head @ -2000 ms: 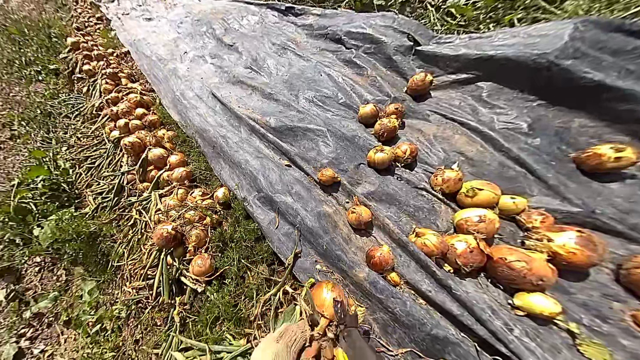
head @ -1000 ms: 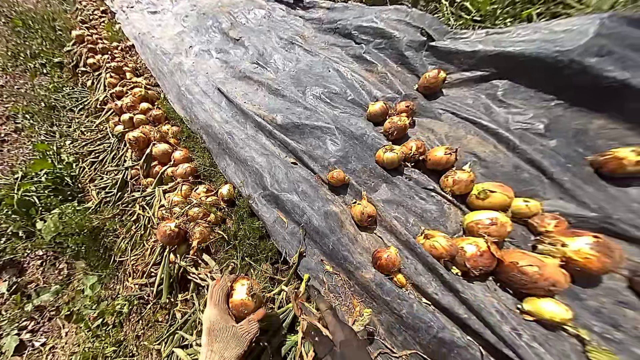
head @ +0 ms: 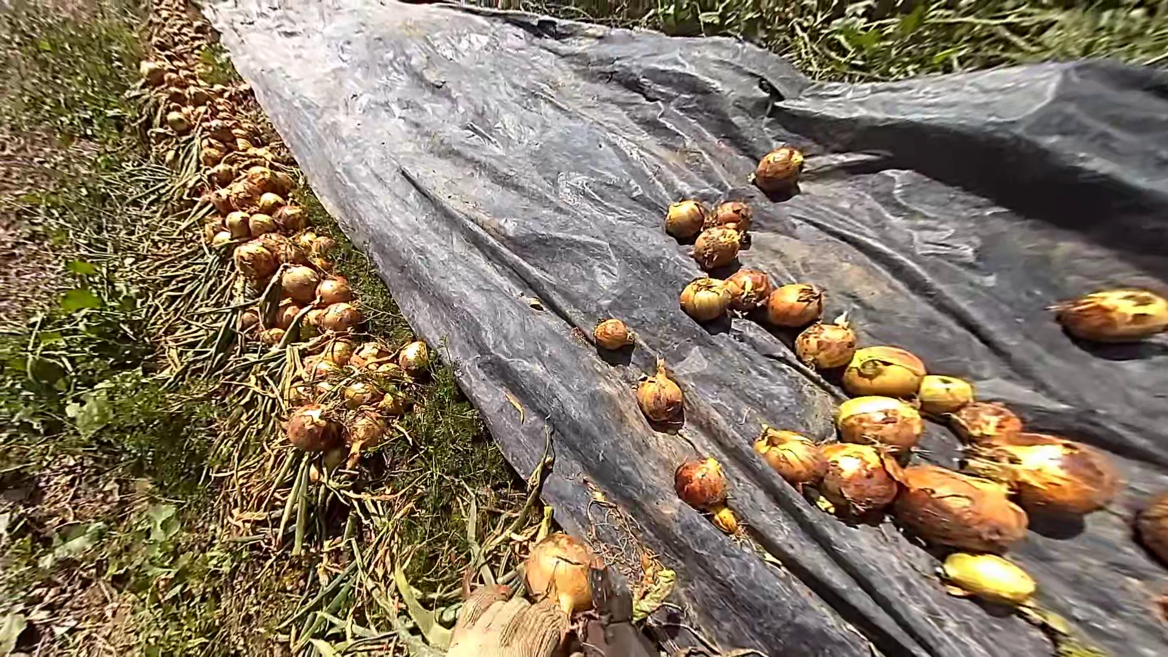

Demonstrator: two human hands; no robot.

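At the bottom edge, my left hand [head: 507,626] wears a light knitted glove and is closed around a yellow onion [head: 563,571], its bulb pointing up. My right hand [head: 622,630] is close against the onion's right side, dark and blurred; its fingers and anything in them cannot be made out. Dry onion leaves [head: 429,611] lie around my left hand. Loose onions [head: 660,397] rest on the black plastic sheet [head: 547,383] to the right, and a long row of onions with their tops [head: 313,427] lies on the ground to the left.
A raised fold of the sheet [head: 985,128] runs across the upper right. Green plants [head: 912,36] border its far edge. Weeds [head: 119,420] and bare soil [head: 36,228] lie left of the onion row. Larger onions [head: 958,507] are grouped at the right.
My left hand, seen a second ago with an onion left of the sheet's edge, has moved right, beside my right hand. The onions on the sheet and in the row look unmoved.
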